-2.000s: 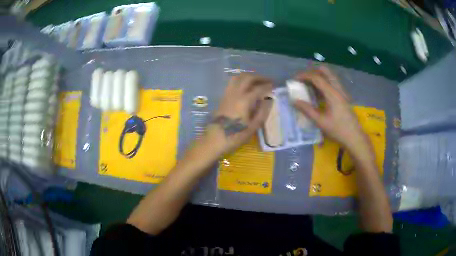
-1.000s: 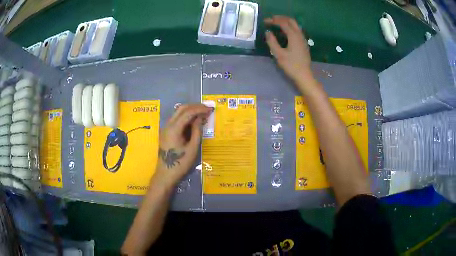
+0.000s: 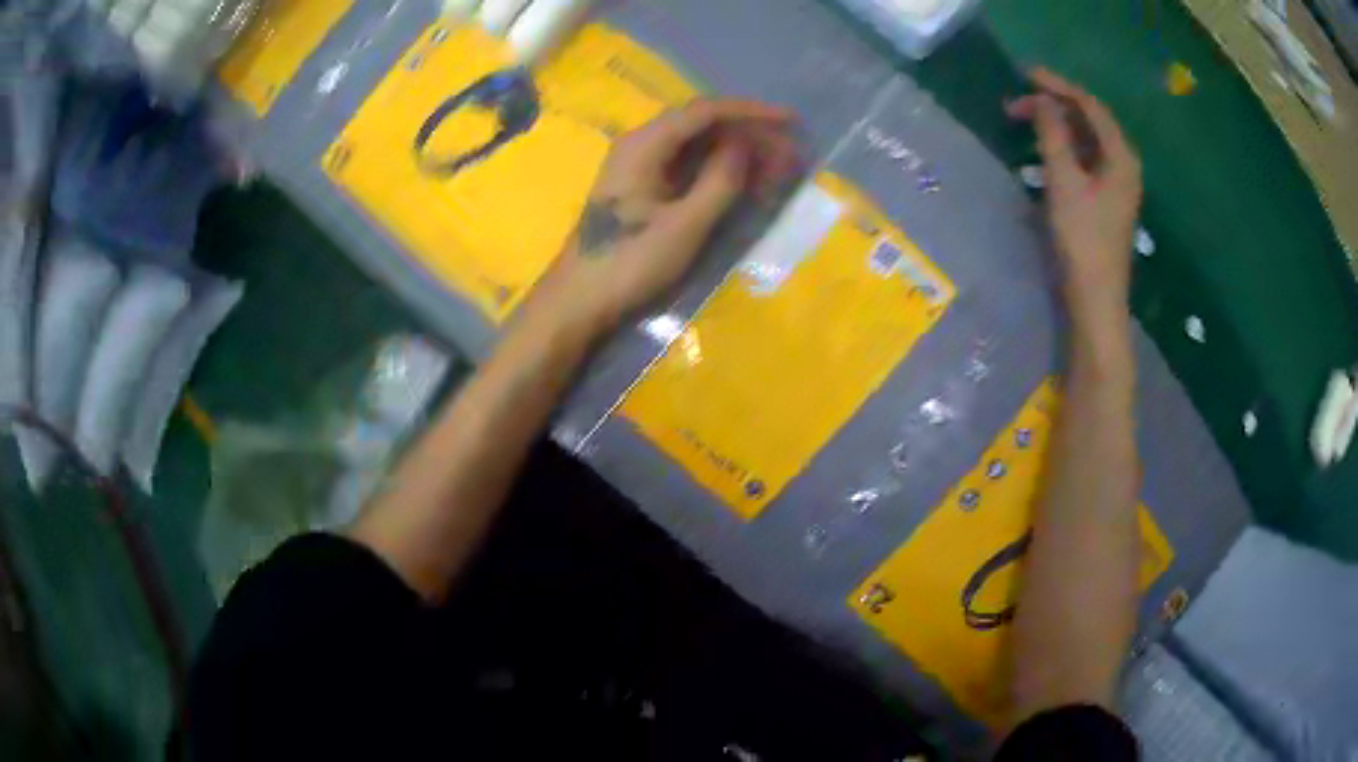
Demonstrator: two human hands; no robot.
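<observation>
The picture is blurred and tilted. My left hand [image 3: 693, 171] is over the flattened grey-and-yellow carton [image 3: 775, 372], its fingers curled beside a flat white rectangle [image 3: 797, 235] on the carton. I cannot tell whether the fingers hold anything. My right hand [image 3: 1092, 179] is over the green surface, fingers bent and apart, with nothing visible in it. A white insert tray [image 3: 920, 18] is cut off by the top edge, left of my right hand; its contents are hardly visible.
White loose units [image 3: 524, 21] lie at the top edge, cut off. A white device [image 3: 1334, 420] lies on the green surface [image 3: 1206, 253] at the far right, near small white dots. Stacked trays [image 3: 1281, 640] stand at bottom right. Translucent plastic [image 3: 298, 476] is at lower left.
The view has turned and shifted. The insert tray and loose units have moved to the top edge of the picture. Both hands remain apart, the left near the white rectangle, the right over the green surface.
</observation>
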